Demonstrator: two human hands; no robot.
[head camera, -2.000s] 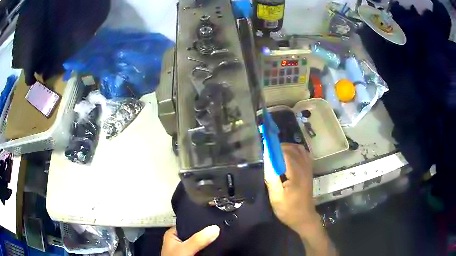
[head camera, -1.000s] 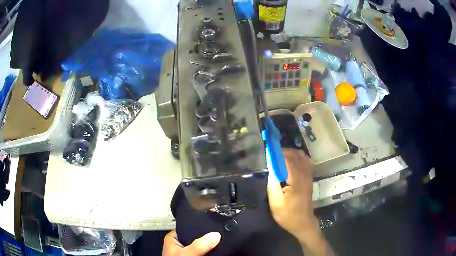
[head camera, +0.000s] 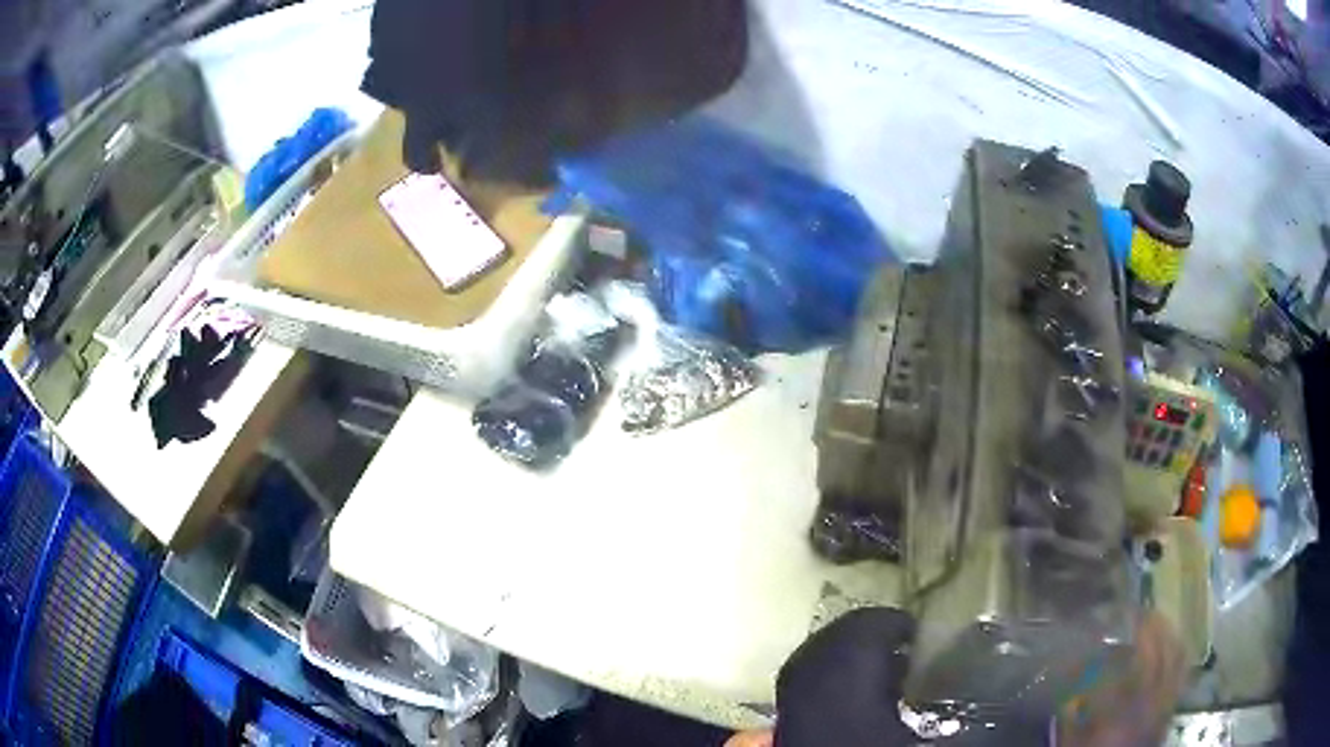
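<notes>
The grey-beige button sewing machine head (head camera: 1021, 423) stands at the right of the view. The dark garment (head camera: 846, 679) lies under its near end, beside the shiny metal clamp (head camera: 941, 721). Only a sliver of my left hand (head camera: 748, 740) shows at the bottom edge by the dark cloth; its hold is hidden. My right hand (head camera: 1152, 686) is blurred, at the right side of the head's near end, below the cream parts tray (head camera: 1189, 584). I cannot make out its fingers or whether it holds anything.
A white basket (head camera: 394, 350) holds cardboard and a pink-screened smartphone (head camera: 442, 231). Clear bags of small parts (head camera: 686, 387) and a blue plastic bag (head camera: 744, 241) lie left of the machine. A black bottle (head camera: 1158, 241), control panel (head camera: 1170, 423) and orange round item (head camera: 1240, 517) are right.
The view has swung left, so the machine and tray now sit at the right. My left hand is now almost out of the picture, and my right hand is blurred. The blue strip beside it no longer shows clearly.
</notes>
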